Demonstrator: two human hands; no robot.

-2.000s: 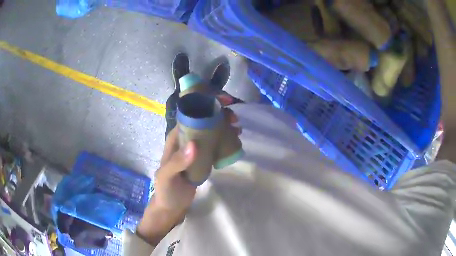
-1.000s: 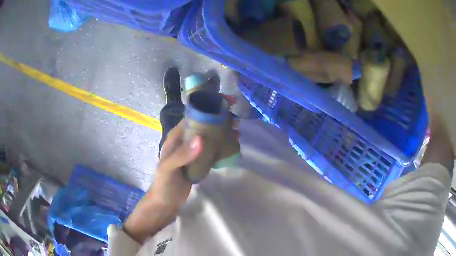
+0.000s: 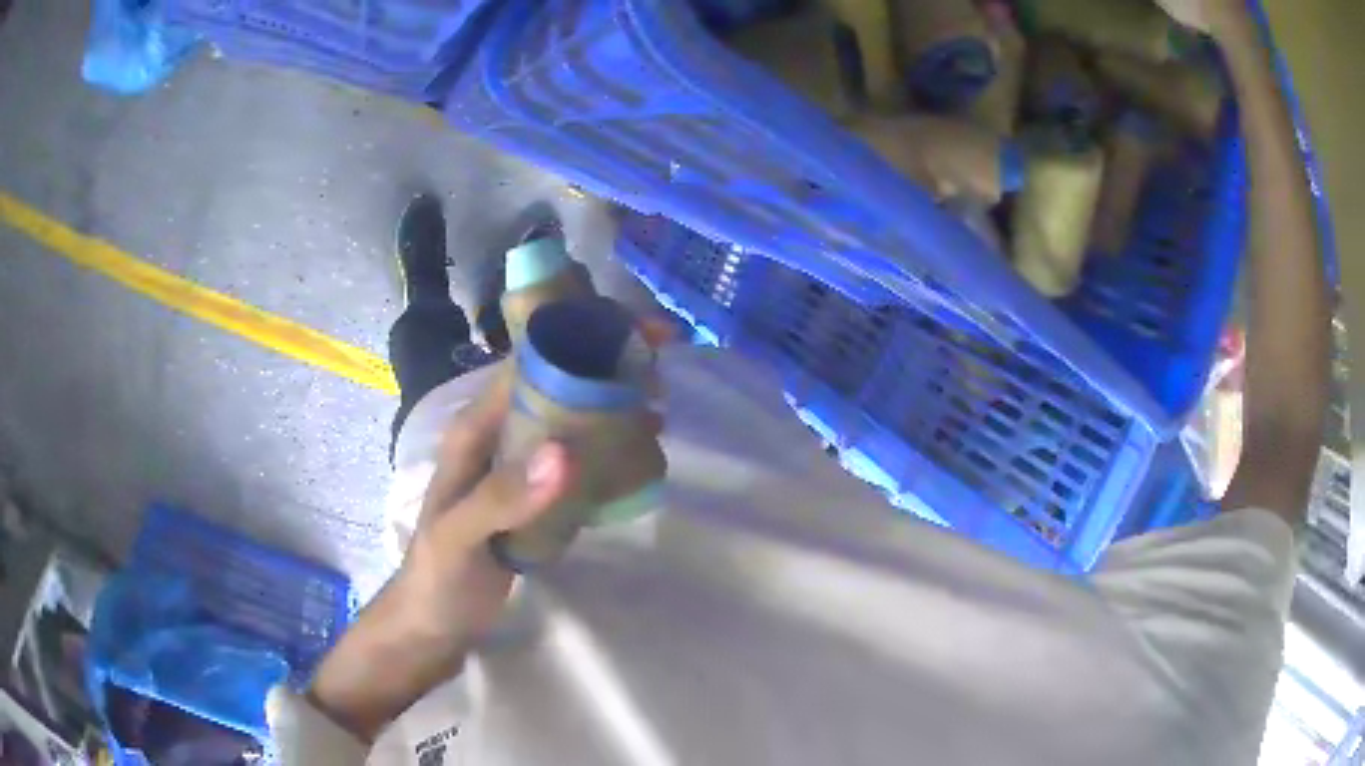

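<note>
My left hand [image 3: 479, 501] is closed around a khaki thread cone [image 3: 562, 449] with a blue rim and dark hollow opening facing up. Behind and against it in the same grip is khaki winding with a mint-green end [image 3: 535, 265] at the top and mint-green showing at the lower right; I cannot tell whether this is one cone or two. My right hand [image 3: 1198, 12] is at the top edge over the crate, mostly cut off, so its hold cannot be told. The blue crate [image 3: 719, 150] holds mixed tan cones and a paler yellowish cone [image 3: 1057, 217].
Another blue slotted crate [image 3: 973, 419] stands below the cone crate. A blue crate [image 3: 247, 576] with a blue plastic bag [image 3: 180, 644] is at lower left. Grey floor with a yellow line [image 3: 195, 292] runs at left. My shoes [image 3: 424, 247] show at centre top.
The view has shifted, so the crates and held cones appear further left. My right forearm has come into fuller view, raised along the crate's right side. My left hand keeps its grip.
</note>
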